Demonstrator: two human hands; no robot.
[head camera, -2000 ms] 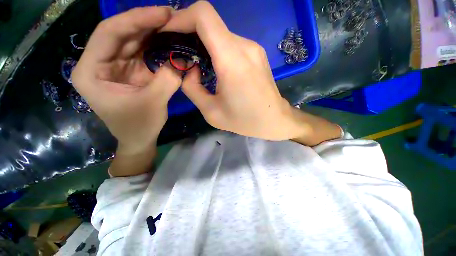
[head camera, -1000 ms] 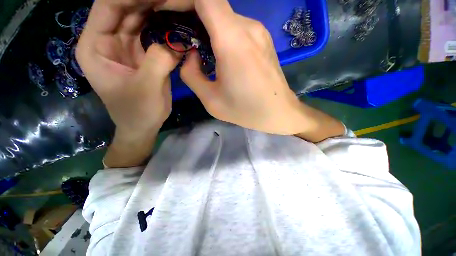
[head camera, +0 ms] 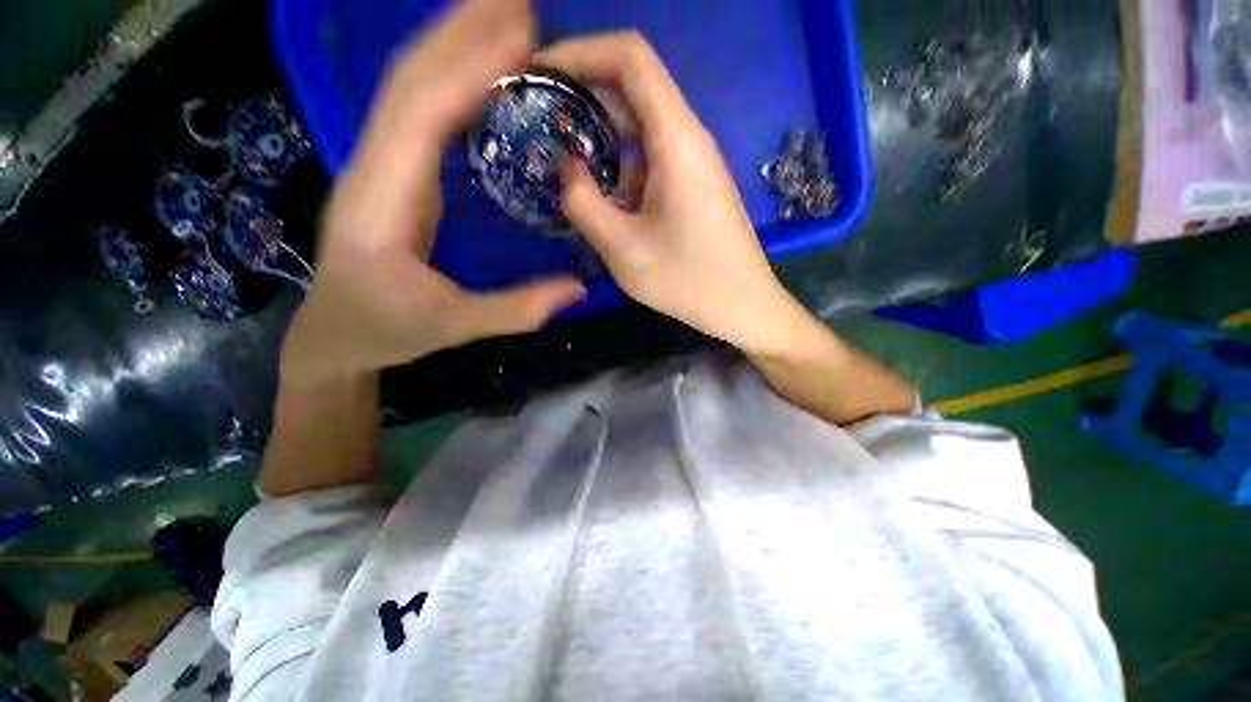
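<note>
A round board unit [head camera: 528,151] with a dark, shiny face and a bright rim is over the blue tray [head camera: 853,137]. My right hand [head camera: 672,206] grips its right side, with the thumb on its face. My left hand [head camera: 398,233] is at its left, blurred, with thumb and fingers spread apart. Whether the left fingertips still touch the unit's upper left edge is unclear. A small pile of metal rings [head camera: 801,176] lies in the tray's right part.
Several round units [head camera: 254,226], some with white leads, lie on the black mat [head camera: 82,370] at left. More metal rings [head camera: 967,103] lie right of the tray. Cardboard [head camera: 1128,124], a blue bin [head camera: 1015,305] and a blue stool [head camera: 1180,398] are at right.
My left hand has opened from around the unit, its thumb now apart. The unit's face has turned up more into view in my right hand. More of the tray and the left units shows.
</note>
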